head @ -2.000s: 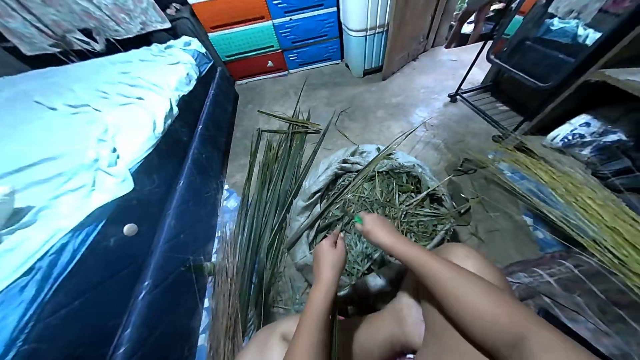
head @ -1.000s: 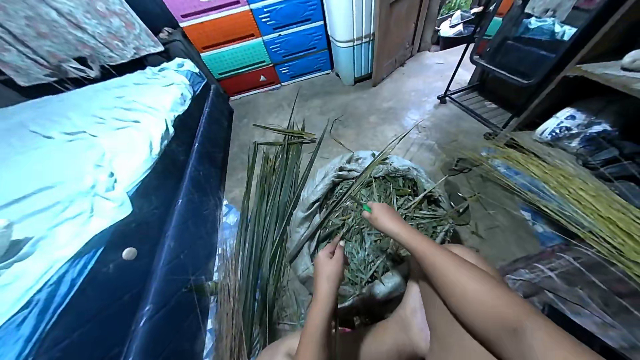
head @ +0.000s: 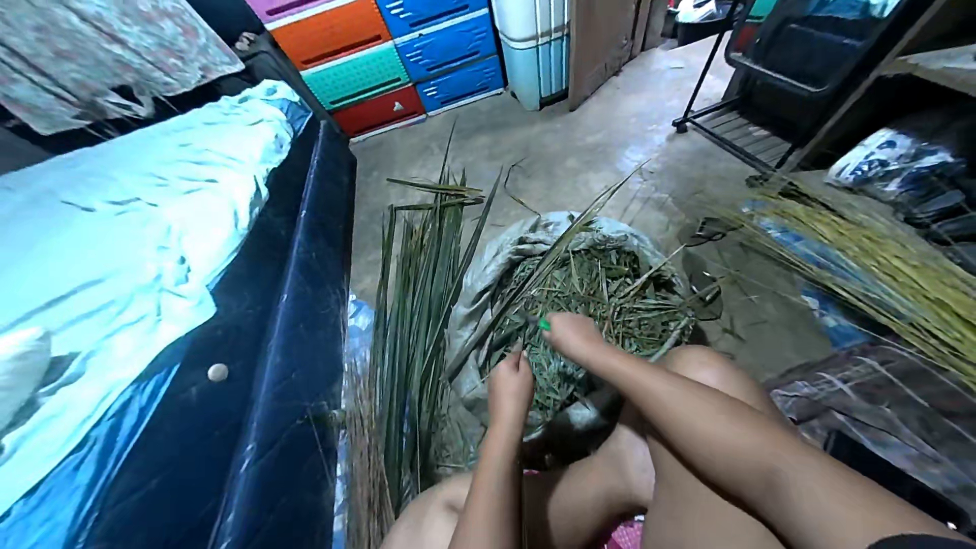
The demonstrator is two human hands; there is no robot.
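Note:
My left hand (head: 511, 381) is closed on a thin leaf strip or stalk, whose end shows at the fingertips. Up and to the right of it, my right hand (head: 572, 335) is curled around a small green-handled tool, probably a knife (head: 544, 325); its blade is hard to make out. Both hands are over an open woven sack (head: 499, 259) filled with shredded green leaf pieces (head: 602, 282). Long palm leaves (head: 415, 305) lie left of the sack, and one long leaf (head: 560, 244) leans across its mouth. Thin brown stalks (head: 366, 457) lie beside my left knee.
A dark blue padded couch or bed edge (head: 293, 305) with a light sheet (head: 152, 206) runs along the left. Coloured plastic drawers (head: 450, 53) stand ahead. Yellowish stalks (head: 884, 267) lie at right, below a black metal frame (head: 705, 130).
My hands have stayed over the sack, with small shifts of their spacing. Nothing else has plainly moved.

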